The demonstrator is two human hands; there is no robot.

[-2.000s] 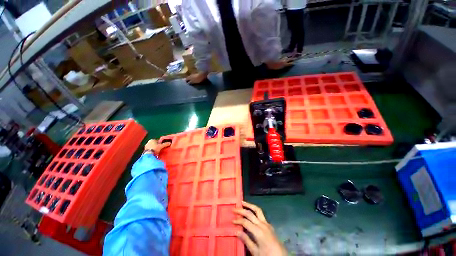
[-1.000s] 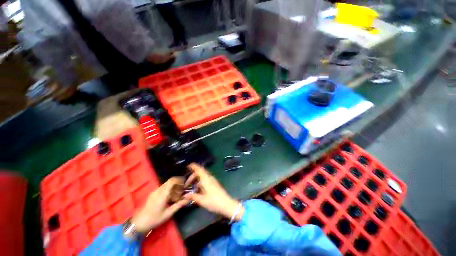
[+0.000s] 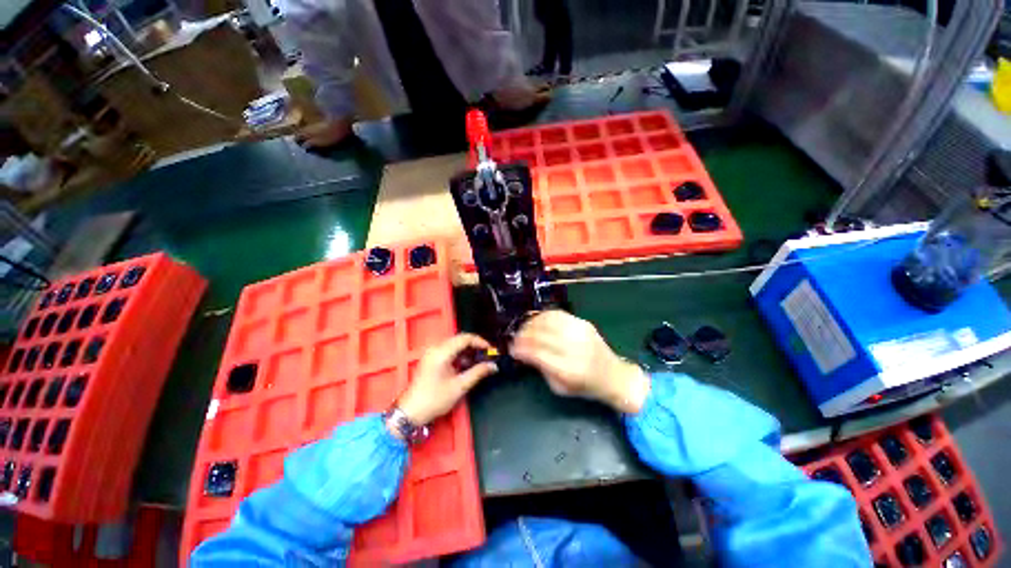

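The black press fixture (image 3: 504,239) stands in front of me with its red lever (image 3: 478,135) pointing up. My left hand (image 3: 446,377) is at the left front of its base, fingertips around a small dark part with a yellowish spot (image 3: 491,353). My right hand (image 3: 571,353) is at the base, fingers bent down and close to my left fingertips; what they touch is hidden. A red tray (image 3: 322,383) lies left of the fixture with a few black units in its pockets. Two black units (image 3: 687,343) lie on the green bench to the right.
Another red tray (image 3: 599,203) lies behind the fixture. A stack of filled trays (image 3: 133,377) is at far left. A blue machine (image 3: 854,316) with a clear jar (image 3: 942,266) stands at right, above a filled tray (image 3: 887,477). A thin tube runs from the fixture to it. A person stands opposite.
The view has swung back left. Both hands have moved from in front of the fixture to its base. The lever, earlier down, now points up. One fewer loose unit shows on the bench.
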